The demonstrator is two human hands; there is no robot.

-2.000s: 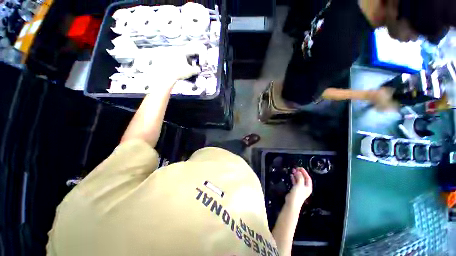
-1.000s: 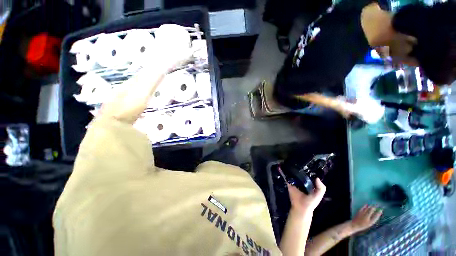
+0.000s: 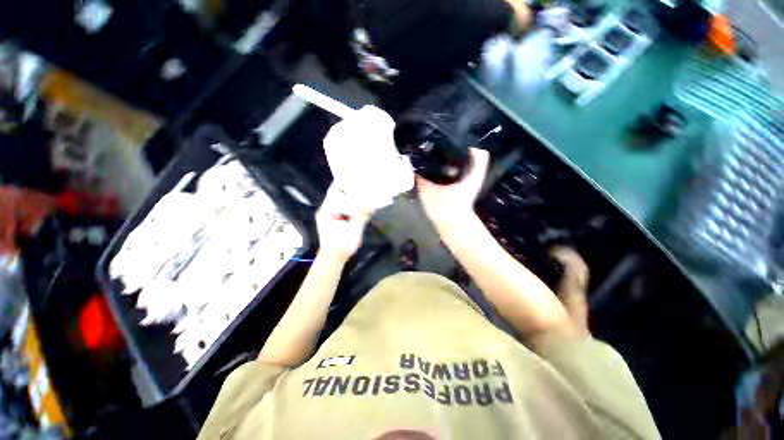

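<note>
My left hand (image 3: 342, 225) holds a white housing shell (image 3: 365, 159) up in front of me. One thin white arm of the shell sticks out to the upper left. My right hand (image 3: 456, 187) holds a glossy black round part (image 3: 440, 159) just right of the shell. The two parts are very close; blur hides whether they touch. The black part's lower side is hidden by my fingers.
A black crate (image 3: 159, 391) of white shells stands at left. A dark crate of black parts lies beyond my right hand. The green bench (image 3: 593, 159) at right bears white-rimmed units (image 3: 606, 51) and clear trays (image 3: 744, 185). Another person's blurred hand (image 3: 572, 273) is beside my right forearm.
My left hand has left the shell crate with a white shell. My right hand has lifted the black part from the dark crate towards it. The view has turned, and the shell crate appears lower.
</note>
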